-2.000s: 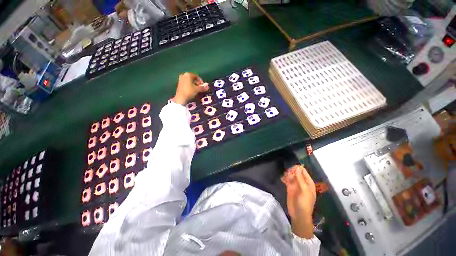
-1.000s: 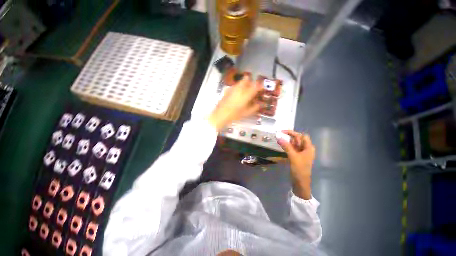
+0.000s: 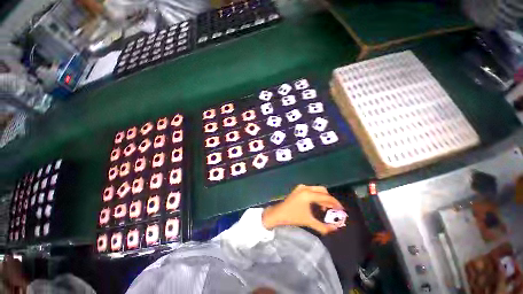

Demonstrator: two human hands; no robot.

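My left hand (image 3: 301, 209) is in front of my body at the bench's front edge. Its fingers are closed on a white housing (image 3: 335, 217) with a dark round centre. My right hand is not in view. The middle black parts tray (image 3: 198, 182) lies on the green bench. Its right side holds white housings (image 3: 293, 115) and its left side holds reddish unfinished housings (image 3: 231, 136). One slot in its back row, between the two kinds, holds no piece.
Another black tray (image 3: 188, 221) of reddish housings lies left, with more trays far left and behind. A white slotted sheet (image 3: 404, 106) tops a tan stack at right. The white press base (image 3: 401, 201) and its orange-brown nest (image 3: 487, 267) are at lower right.
The view has swung from the press back to the trays. My left hand has left the press nests and is now near my body with a housing. My right hand has gone out of view.
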